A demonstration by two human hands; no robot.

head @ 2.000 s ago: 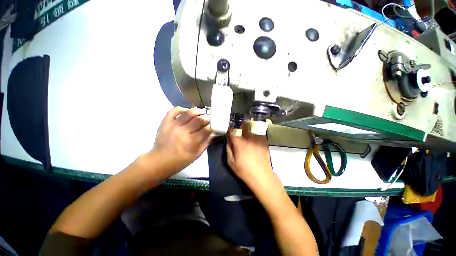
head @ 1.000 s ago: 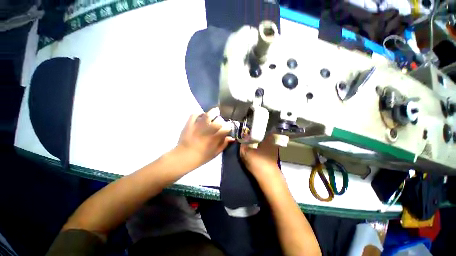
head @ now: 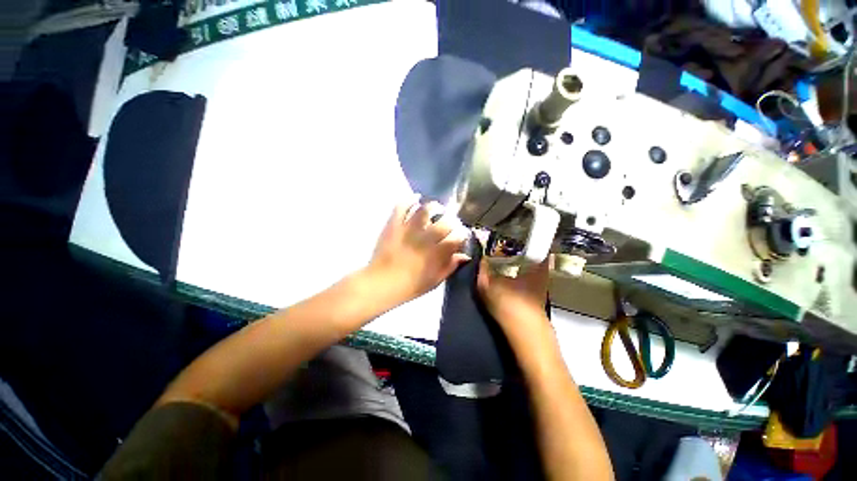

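Note:
A dark cloth piece [head: 468, 329] runs from under the sewing machine head [head: 601, 178] toward the table's front edge, its rounded end near that edge. My left hand [head: 418, 246] is at the cloth's left side, beside the needle area, fingers bent and fingertips pressing on the cloth. My right hand [head: 515, 287] lies on the cloth's right side, its fingers partly hidden under the pale guard [head: 542, 233]. The needle and presser foot are mostly hidden. Another dark rounded piece [head: 437, 122] shows behind the machine head.
A stack of dark half-moon pieces [head: 153, 178] lies at left on the white tabletop [head: 282, 169]. Scissors [head: 639, 349] with orange-yellow and green handles lie right of my right hand. A blue tray edge [head: 606, 47] and dark cloth [head: 503, 38] are behind the machine.
The whole view has shifted, so the machine and table appear further right. The dark cloth's front end now shows nearer the table edge. Both hands remain at the needle area.

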